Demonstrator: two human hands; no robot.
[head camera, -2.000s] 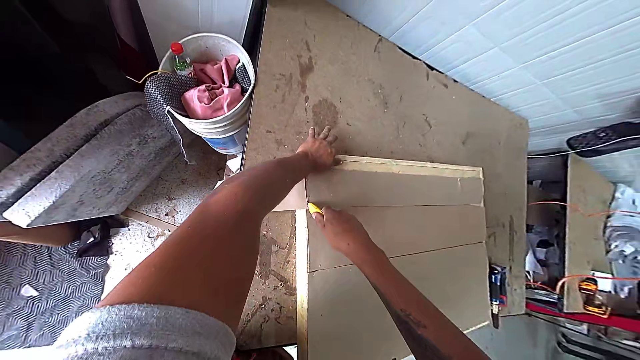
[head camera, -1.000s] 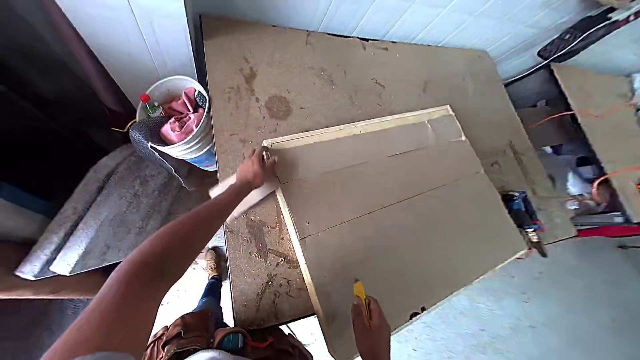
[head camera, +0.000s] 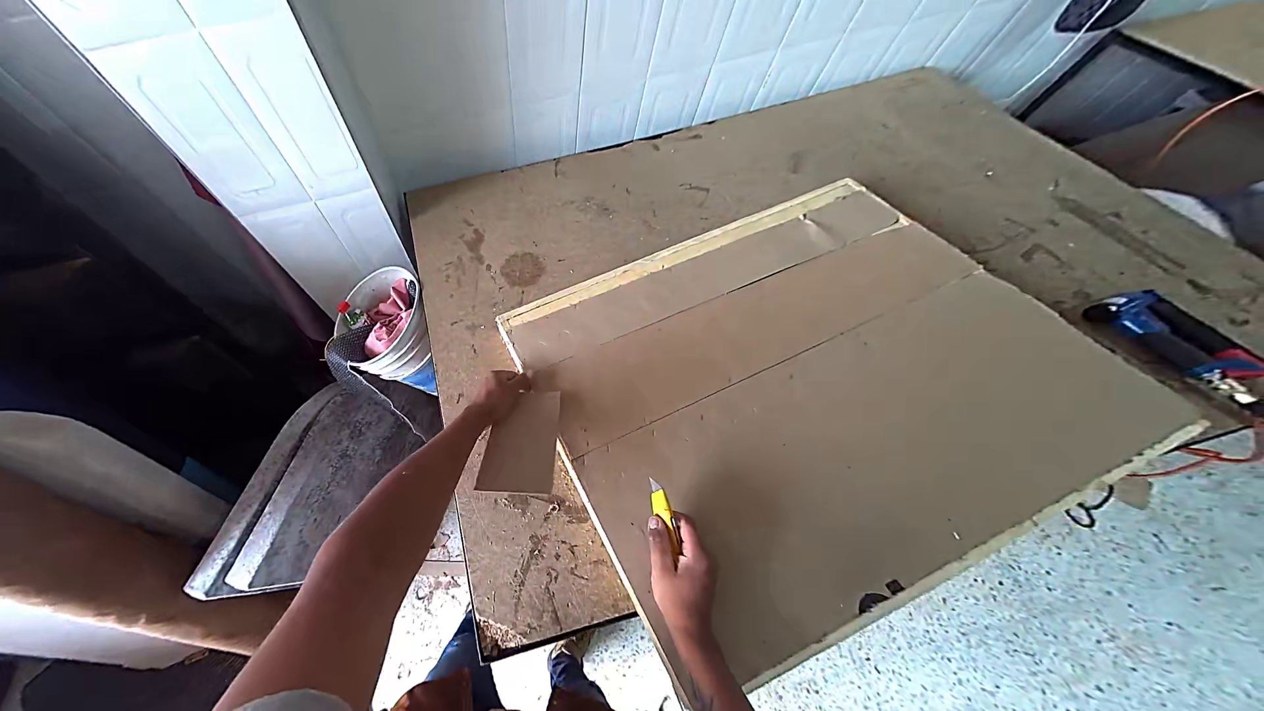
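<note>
In the head view, my right hand (head camera: 683, 573) holds a yellow utility knife (head camera: 664, 513) with its blade pointing up and away, above the lower left part of a large cardboard-covered panel (head camera: 849, 444). Pale wooden strips edge the panel, and long seams cross its covering. At the panel's left edge, my left hand (head camera: 501, 393) grips a small rectangular cardboard piece (head camera: 520, 444), which hangs down over the table's surface. The left fingertips are partly hidden.
The panel lies on a stained wooden worktable (head camera: 612, 188) against a white panelled wall. A blue and black power tool (head camera: 1170, 336) lies at the right. Left of the table stand a white bucket (head camera: 405, 346) with pink cloth and a grey padded piece (head camera: 296, 494).
The knife hand has moved away from the left hand, toward my body. The small cardboard piece has swung to hang from my left hand. The view has shifted considerably.
</note>
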